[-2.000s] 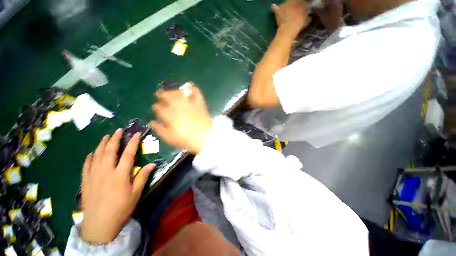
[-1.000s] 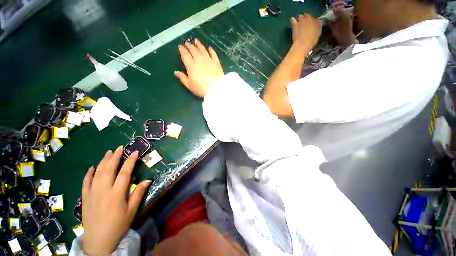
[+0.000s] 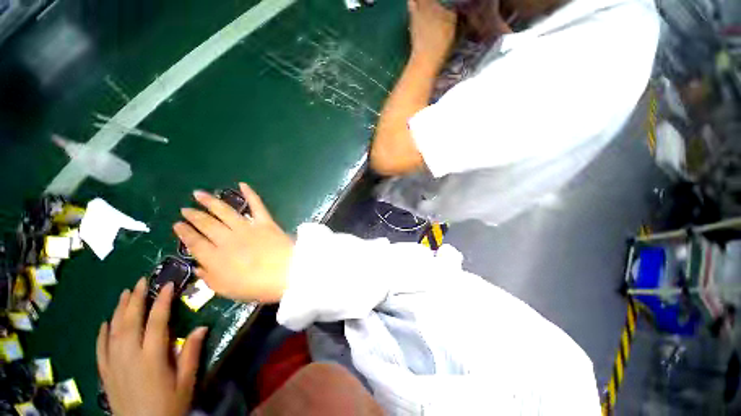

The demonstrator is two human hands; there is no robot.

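Black housings with shiny rims lie in a short row along the bench's near edge. One housing (image 3: 170,277) touches the fingertips of my left hand (image 3: 146,357), which lies palm down with its fingers apart. A white battery (image 3: 197,295) sits beside that housing. My right hand (image 3: 240,256) is palm down with spread fingers over the row. Another housing (image 3: 233,200) shows between its fingers, and part of a further one shows at its fingertips. The undersides of both hands are hidden, so I cannot tell whether the right one grips anything.
A heap of housings with yellow-edged batteries (image 3: 41,276) lies at the left. A white scrap (image 3: 101,230), a blurred squeeze bottle (image 3: 106,165) and thin tweezers (image 3: 134,130) lie beyond. A neighbour's arm (image 3: 398,122) rests at the bench edge on the right.
My right hand has come back from the far bench towards my left hand and now covers part of the row. A housing now shows between its fingers. My left hand stays at the row; the view has shifted.
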